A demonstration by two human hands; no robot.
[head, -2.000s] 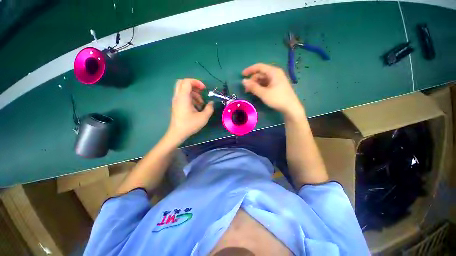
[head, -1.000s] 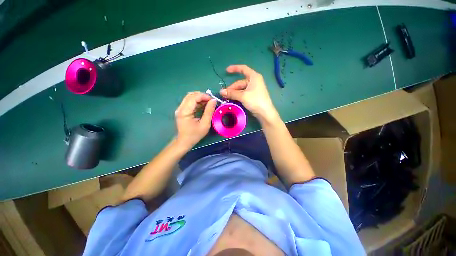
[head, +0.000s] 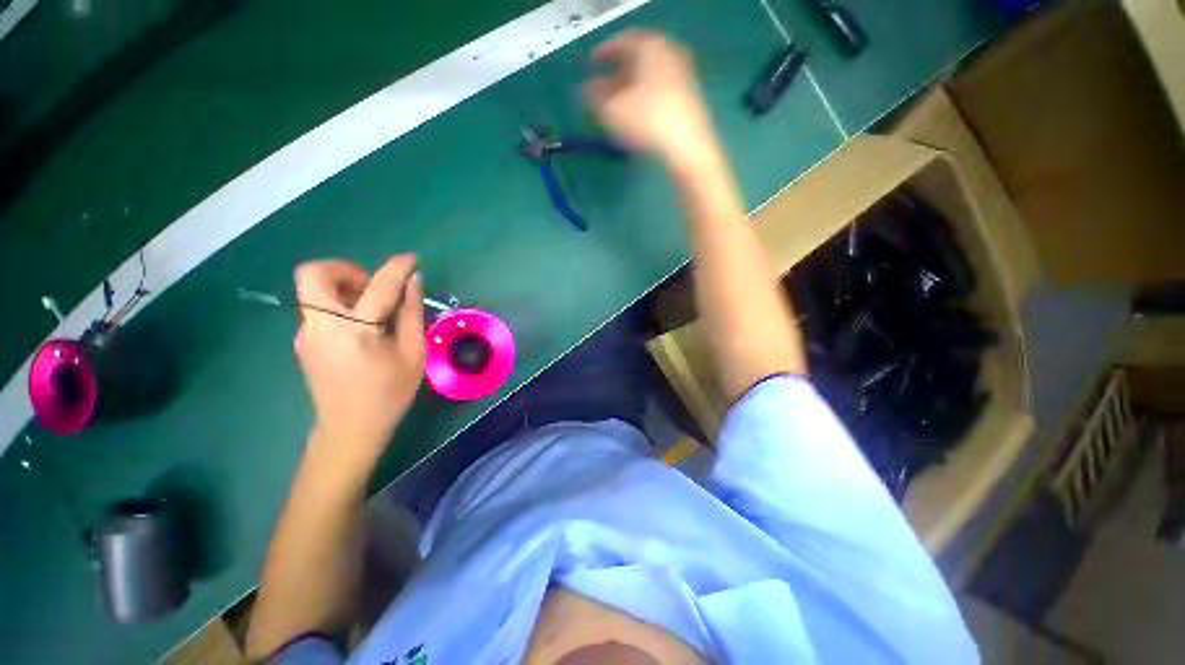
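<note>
A hair dryer head with a shiny magenta ring (head: 469, 355) lies at the bench's front edge, ring facing up. My left hand (head: 364, 340) is beside it on the left, fingers pinched on a thin dark lead wire (head: 341, 313). A small white piece (head: 439, 304) shows between the fingers and the ring. My right hand (head: 641, 94) is blurred, stretched out over the bench beside the blue-handled cutters (head: 561, 173). It covers part of one cutter handle; whether it holds anything cannot be told.
Another magenta-ringed head (head: 64, 387) stands at far left, with a grey cylinder (head: 138, 561) below it. Two black handle shells (head: 777, 78) lie at the upper right. An open carton (head: 832, 195) of black shells is beside the bench.
The view has turned and shifted right. My right hand has left the magenta-ringed head and reached out to the cutters. My left hand has stayed by the head, now with a dark wire across its fingers.
</note>
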